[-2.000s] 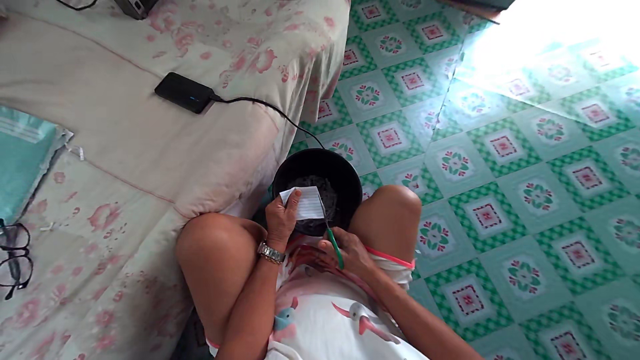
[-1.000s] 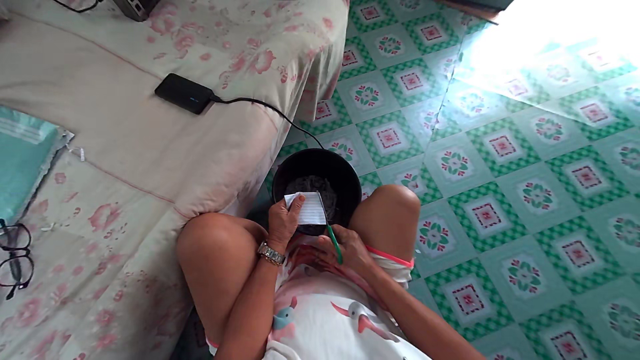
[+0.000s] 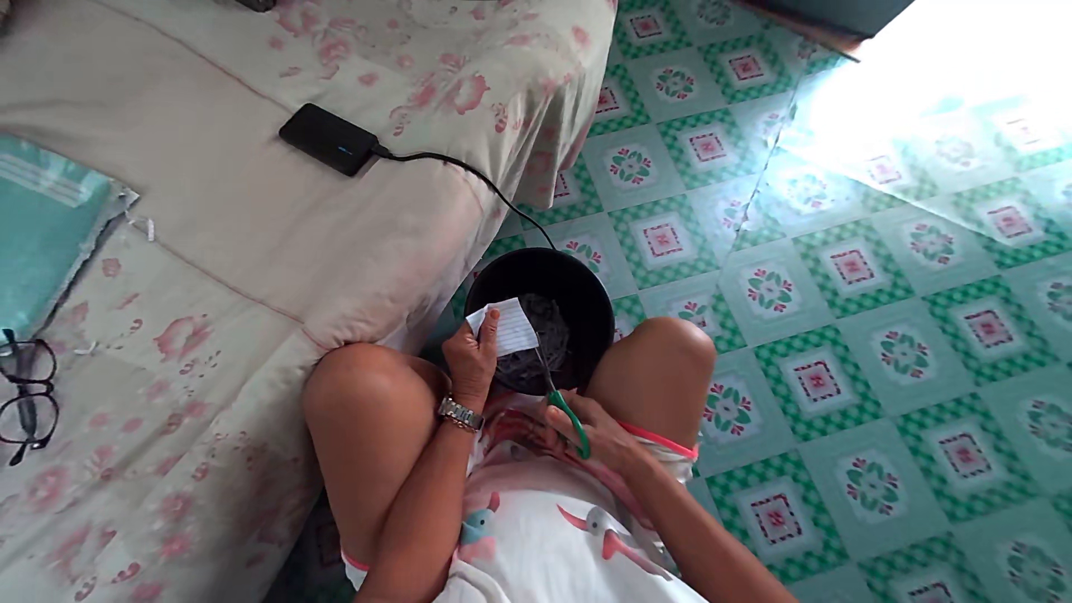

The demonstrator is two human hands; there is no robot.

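Observation:
My left hand (image 3: pixel 472 356), with a metal watch on its wrist, pinches a small piece of lined white paper (image 3: pixel 509 327) under the thumb. A pair of green-handled scissors (image 3: pixel 570 424) is in my right hand (image 3: pixel 596 431). Their blades point up at the lower right corner of the paper; whether they touch it is hard to tell. Below both hands, between my knees, stands a round black bucket (image 3: pixel 593 289) with thin greyish strips (image 3: pixel 548 331) inside.
A bed with a floral sheet (image 3: pixel 234 251) is on the left. On it lie a black power bank (image 3: pixel 328 139) with a cable running down behind the bucket, eyeglasses (image 3: pixel 28 394) and a teal plastic-wrapped packet (image 3: pixel 50 226). Patterned floor (image 3: pixel 816 381) spreads to the right.
The paper and my left hand have shifted slightly, and the paper's tilt differs a little. The scissors stay in my right hand near the paper.

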